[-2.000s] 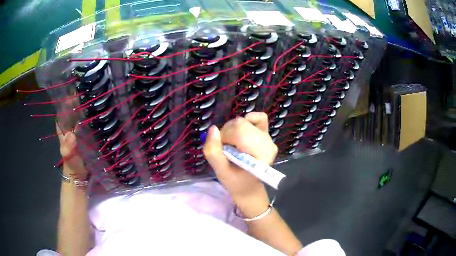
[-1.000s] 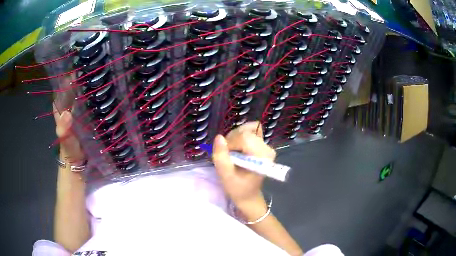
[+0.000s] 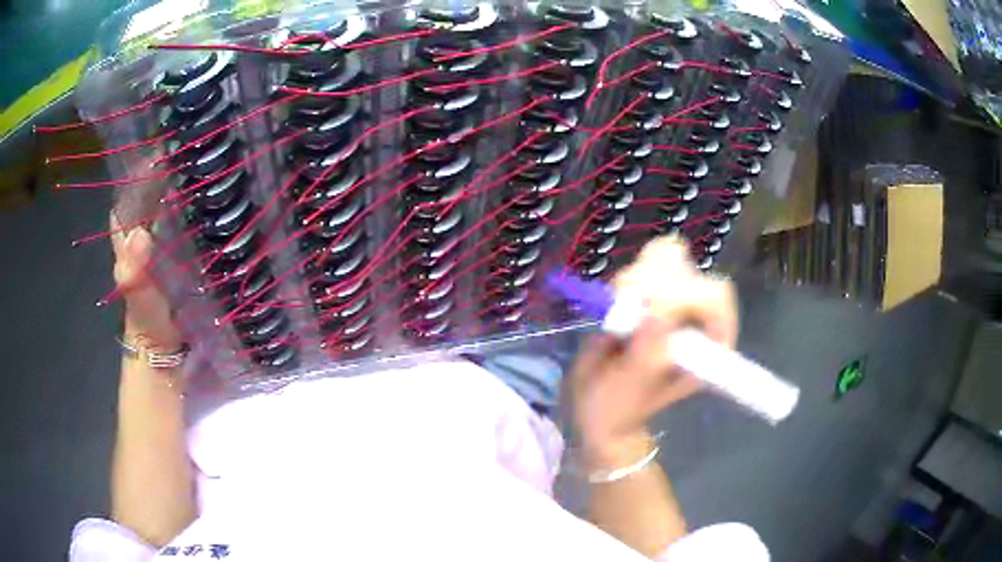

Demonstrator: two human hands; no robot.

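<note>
A clear plastic tray [image 3: 379,137] spans the view, tilted towards my body. It holds columns of black round components [image 3: 445,165] with silver crescent rims. Thin red lead wires [image 3: 363,79] cross the columns and stick out past the left edge. My right hand [image 3: 659,340], blurred, holds a white-barrelled paint marker [image 3: 731,375] at the tray's near right edge. Its blue-violet tip points left over the lower components; whether it touches one is unclear. My left hand [image 3: 143,269] is at the tray's left edge, its fingers partly hidden by the tray and wires.
A green bench with yellow tape [image 3: 44,99] lies beyond the tray. A stack with a cardboard face [image 3: 912,244] stands at the right. A green floor sign [image 3: 850,378] shows on the dark grey floor. A dark-framed piece of furniture [image 3: 961,472] is at the lower right.
My right hand has moved right with the marker, away from the third column. The tray appears higher in the view than at first, its far edge now partly cut off. My left hand stays at the left edge.
</note>
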